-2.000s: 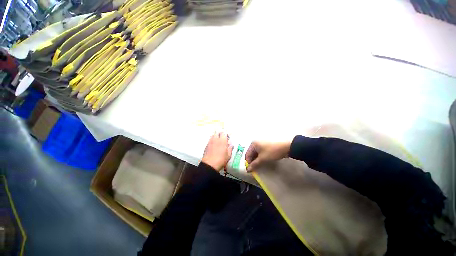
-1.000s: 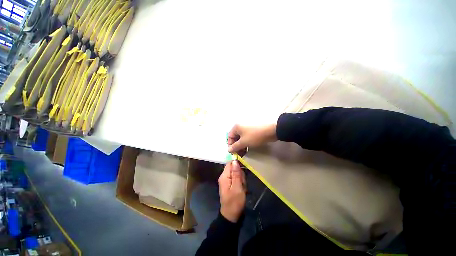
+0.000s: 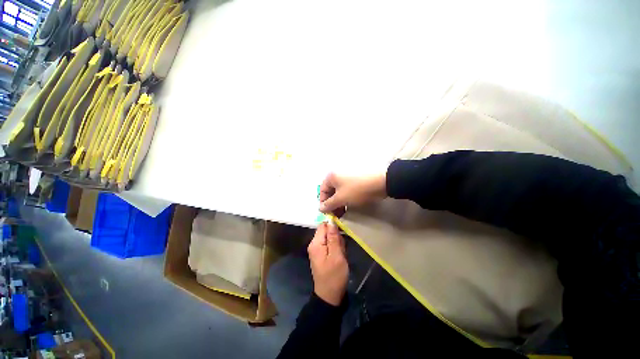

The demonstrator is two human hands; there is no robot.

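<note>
A beige fabric panel (image 3: pixel 449 259) with yellow edging (image 3: pixel 393 275) lies over the table's front edge and hangs down at the right. My left hand (image 3: pixel 328 263) pinches the panel's yellow-edged corner from below, at the table edge. My right hand (image 3: pixel 351 193) is just above it, fingertips closed at the same corner; whether they hold the fabric or something small is hidden. A green item (image 3: pixel 321 218) shows beside the fingertips, partly covered. Small yellow pieces (image 3: pixel 272 160) lie scattered on the white table (image 3: pixel 231 119).
Stacks of beige panels with yellow edges (image 3: pixel 91 112) stand at the table's far left. An open cardboard carton (image 3: pixel 263 280) with folded beige panels (image 3: pixel 226 254) is below the table edge. Blue bins (image 3: pixel 130 224) stand on the grey floor beyond it.
Since two seconds ago, my left hand has moved from the tabletop to below the panel's corner, and my right hand has come over it. The view has turned. Little differs from one second ago.
</note>
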